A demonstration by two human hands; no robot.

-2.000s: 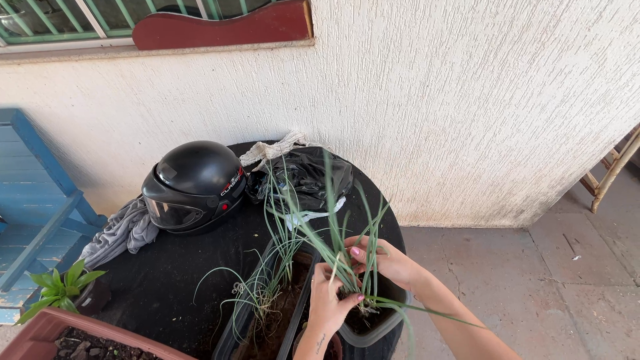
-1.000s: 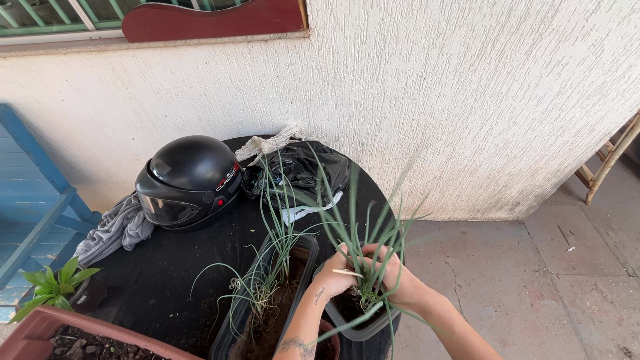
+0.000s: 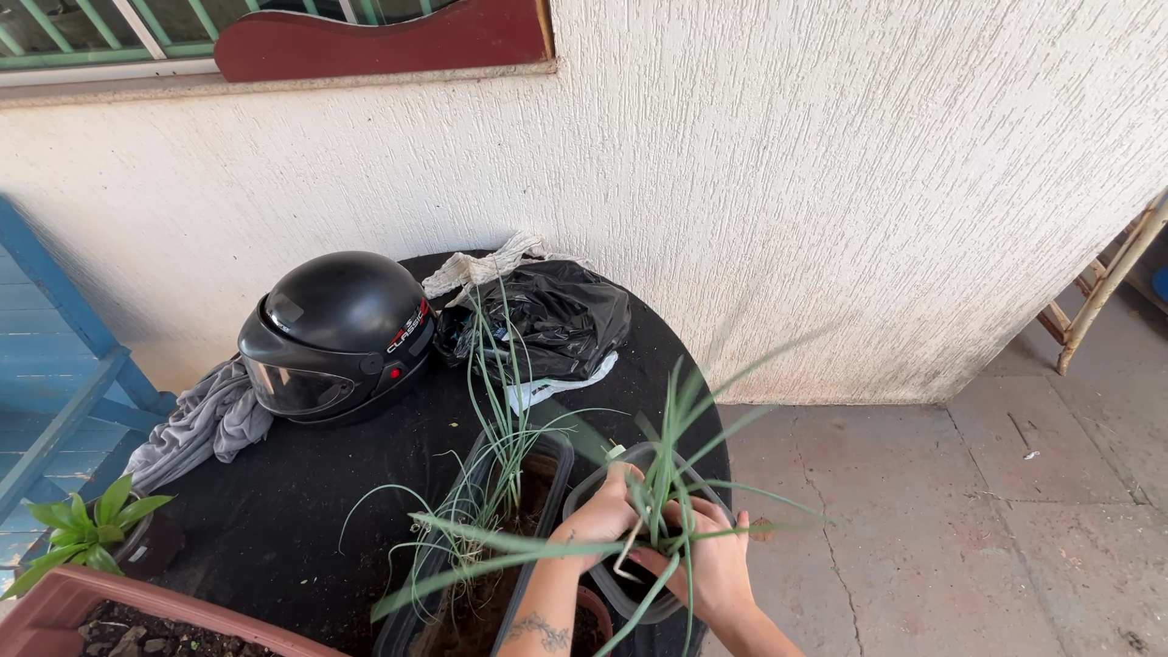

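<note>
A clump of long green onion-like leaves (image 3: 671, 474) rises from a clear plastic container (image 3: 630, 593) near the table's right edge. My left hand (image 3: 604, 516) is at the left side of the clump's base, its fingers closed around some stems. My right hand (image 3: 716, 561) cups the base from the right, its fingers partly behind the leaves. A pale bent stalk (image 3: 628, 552) hangs between the hands. Just left stands a long dark planter (image 3: 547, 456) with soil and similar thin-leaved plants (image 3: 511, 456). Leaves hide several fingertips.
On the round black table (image 3: 301, 493) are a black helmet (image 3: 342, 338), a grey cloth (image 3: 205, 424), a black plastic bag (image 3: 557, 315) and a small potted plant (image 3: 96, 529). A terracotta-coloured planter (image 3: 182, 613) is at lower left. A textured wall (image 3: 730, 182) stands behind.
The leaves of the clump have shifted, and several now spread low to the left across my left forearm. Both hands remain around its base.
</note>
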